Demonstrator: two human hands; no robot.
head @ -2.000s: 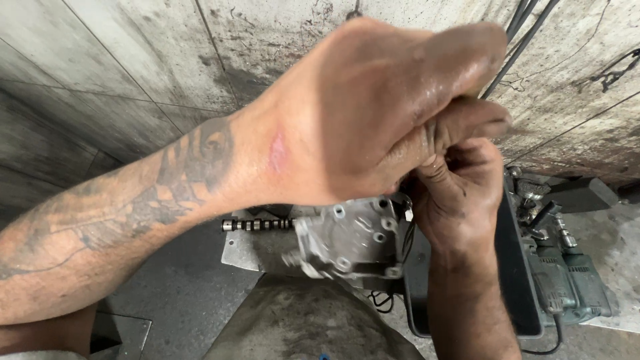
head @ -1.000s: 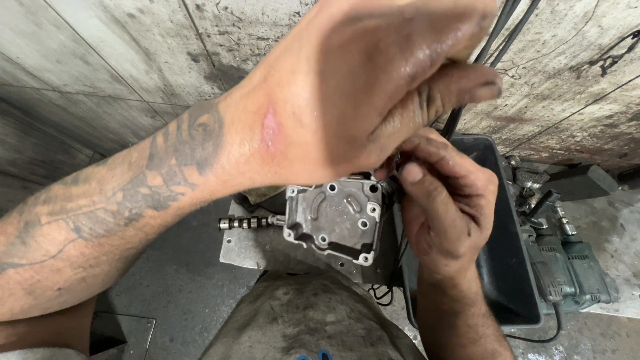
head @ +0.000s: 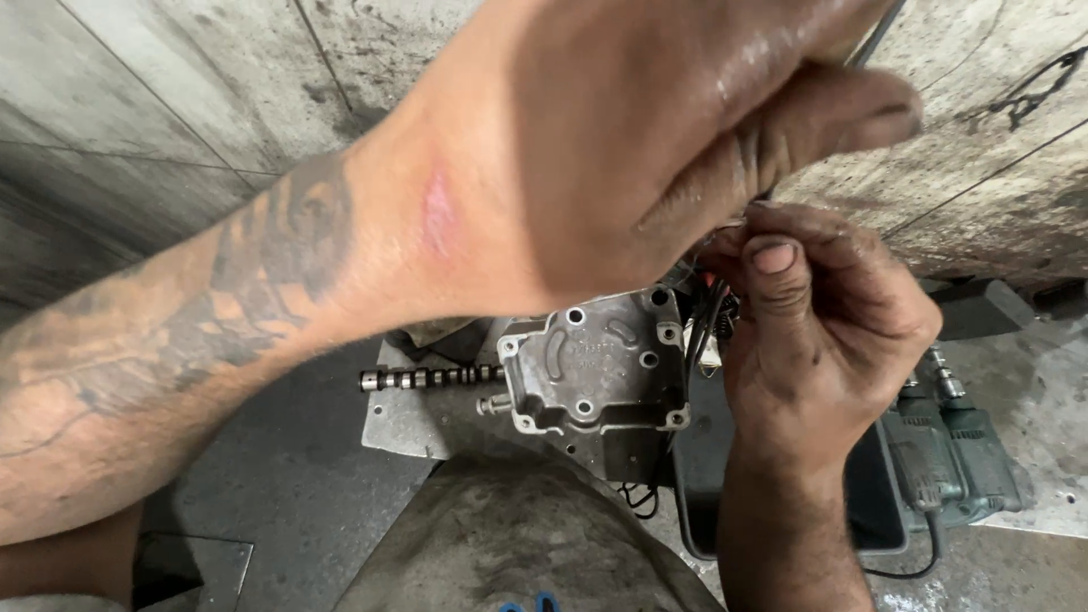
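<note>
My left hand (head: 680,144), dark with grease, is raised close to the camera at the upper middle, fingers curled and thumb toward the right. What it holds is hidden. Just below and right of its thumb, my right hand (head: 816,323) has thumb and forefinger pinched together; a thin thing between them is too small to tell. Under the hands lies a cast metal housing cover (head: 595,370) with bolt holes and raised edges. A camshaft (head: 433,376) sticks out on its left, and both rest on a metal plate (head: 399,433).
A black plastic tray (head: 701,518) stands below my right forearm. Green corded power tools (head: 952,459) lie right of it. Dark cables (head: 705,327) run beside the cover. A stained wall (head: 1011,153) rises behind. A soiled cloth (head: 433,336) lies near the camshaft.
My right hand's fingers, partly hidden behind my left hand two seconds ago, now show below it. The cover, blurred in the oldest frame, now shows sharply. The left hand stays raised.
</note>
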